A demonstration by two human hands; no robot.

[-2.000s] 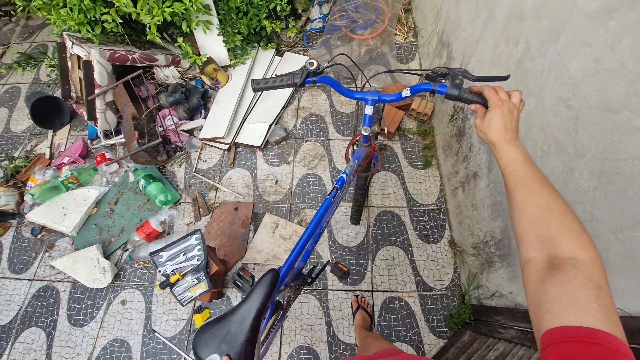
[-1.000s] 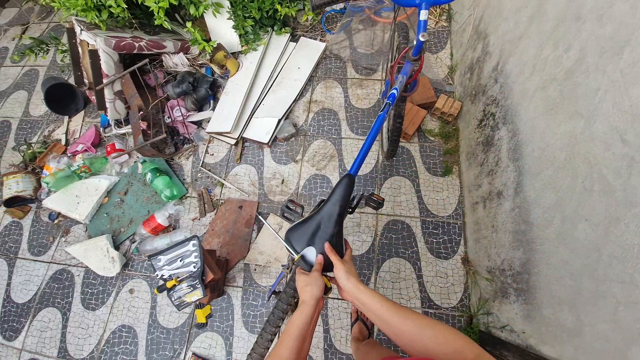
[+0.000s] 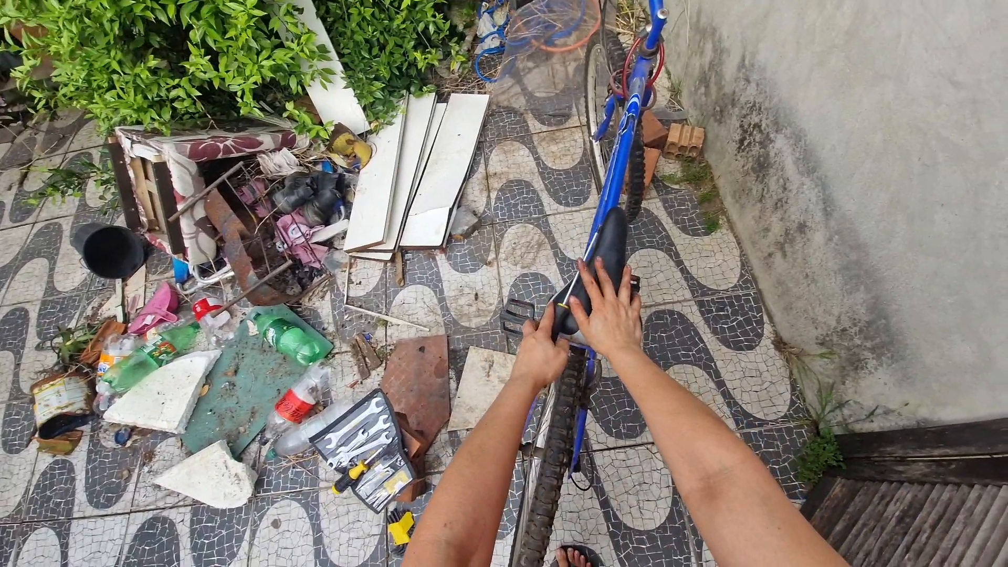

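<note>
A blue bicycle [image 3: 617, 177] stands upright with its front away from me and its knobby rear tire [image 3: 551, 480] near me. My right hand [image 3: 609, 315] lies with spread fingers on top of the black bicycle saddle [image 3: 609, 244]. My left hand [image 3: 541, 352] is closed at the saddle's rear left edge, around a thin dark handle; what tool it is, I cannot tell. A pedal [image 3: 517, 316] shows left of the saddle. To the left, a set of wrenches [image 3: 366, 441] lies in an opened pouch, with a yellow and black screwdriver [image 3: 350, 477] on it.
A grey wall [image 3: 850, 197] rises at the right, with a slatted wooden piece [image 3: 921, 512] below it. White boards [image 3: 445, 173], plastic bottles [image 3: 291, 337], a black bucket [image 3: 110, 250] and a broken piece of furniture [image 3: 236, 146] lie at the left. Bricks [image 3: 683, 141] lie beyond the bicycle.
My right hand was on the handlebar grip two seconds ago; one second ago both hands were at the saddle's rear. Now the right hand lies flat on the saddle.
</note>
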